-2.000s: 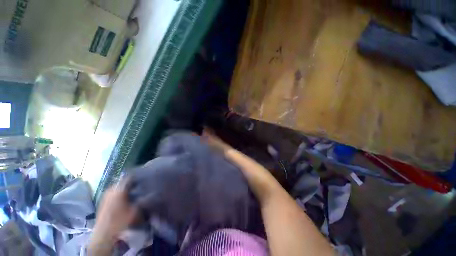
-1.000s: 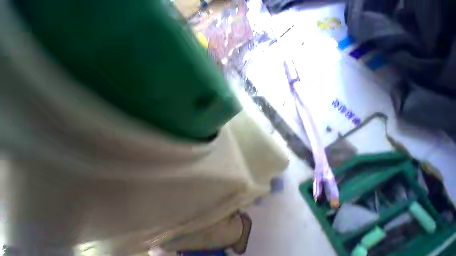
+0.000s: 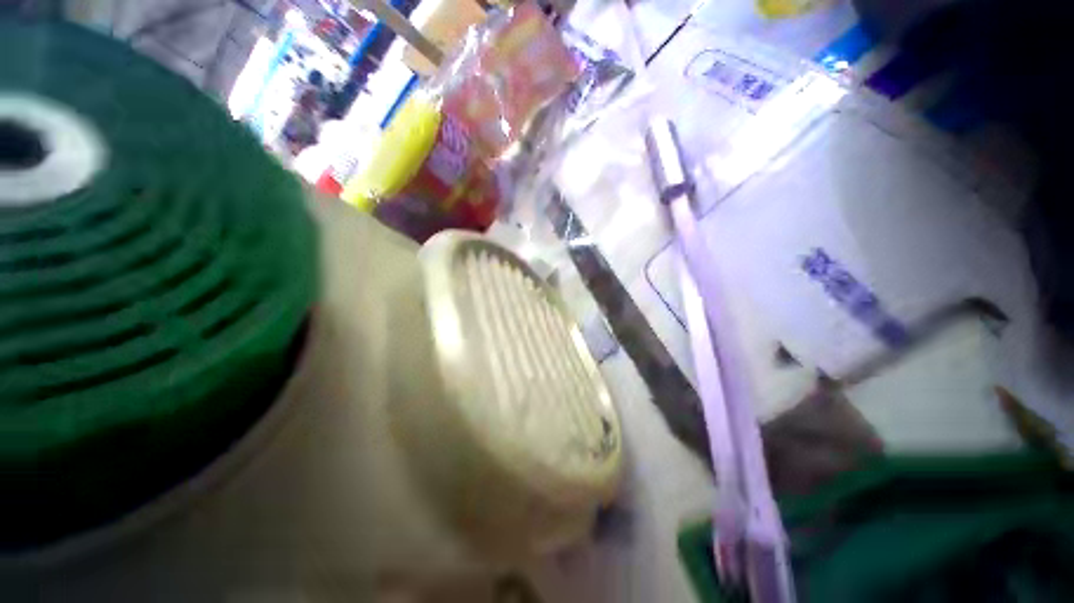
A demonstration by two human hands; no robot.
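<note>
Neither of my hands is in the picture. The sewing machine's beige body (image 3: 365,471) lies close in front of me at the left, with a large ribbed green wheel (image 3: 153,306) and a slatted beige cover (image 3: 530,353). A long thin pale pink-lilac tool (image 3: 707,342) lies on the white table (image 3: 754,212), its lower end over the green accessory tray (image 3: 919,530). The tray is cut off by the bottom edge and blurred. I cannot tell what it holds.
A yellow and red packet (image 3: 412,165) and crumpled clear plastic (image 3: 530,83) lie behind the machine. A dark metal strip (image 3: 636,342) and a bent rod (image 3: 919,330) lie near the tool. A dark mass fills the upper right.
The view has swung from the garment in my hands and the wooden board to the machine's end. Since one second ago it has moved nearer, and the ribbed wheel and slatted cover now show.
</note>
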